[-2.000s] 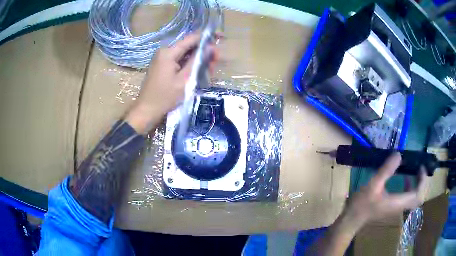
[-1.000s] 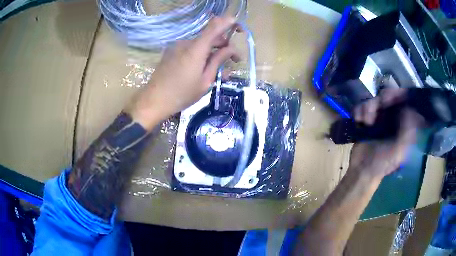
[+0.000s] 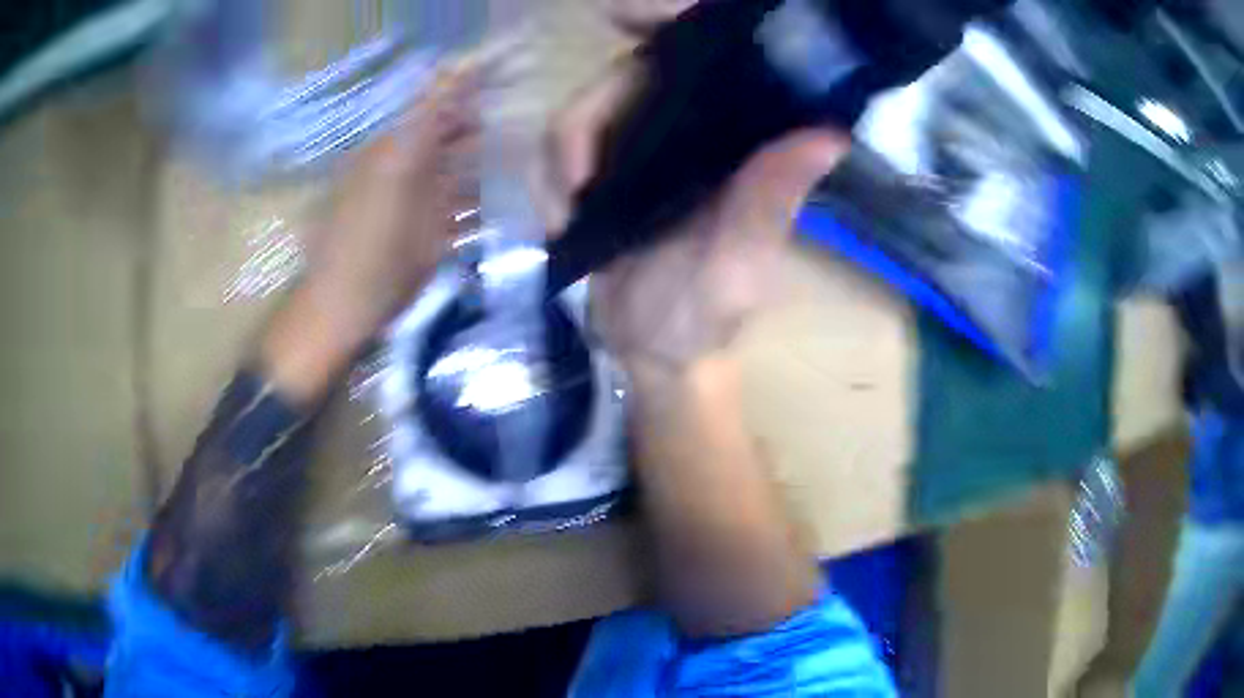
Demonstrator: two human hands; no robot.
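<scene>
The frame is strongly blurred. The black round lamp housing lies in the white fixture, with a bright spot at its centre. My right hand is around the black electric screwdriver, just right of the housing's neck. The screwdriver slants down towards the neck; its bit cannot be made out. My left hand is at the upper left of the neck; its fingertips are blurred and its hold cannot be told. The clear cord runs down over the neck and across the housing.
The clear cord coil lies behind my left hand. The metal screw feeder stands on the blue-rimmed tray at the upper right. Brown cardboard covers the bench, with green top to its right. A person's leg shows at the right edge.
My right hand has brought the screwdriver from beside the tray leftward and up to the housing's neck. My left hand stays near the neck. The whole view has shifted and blurred.
</scene>
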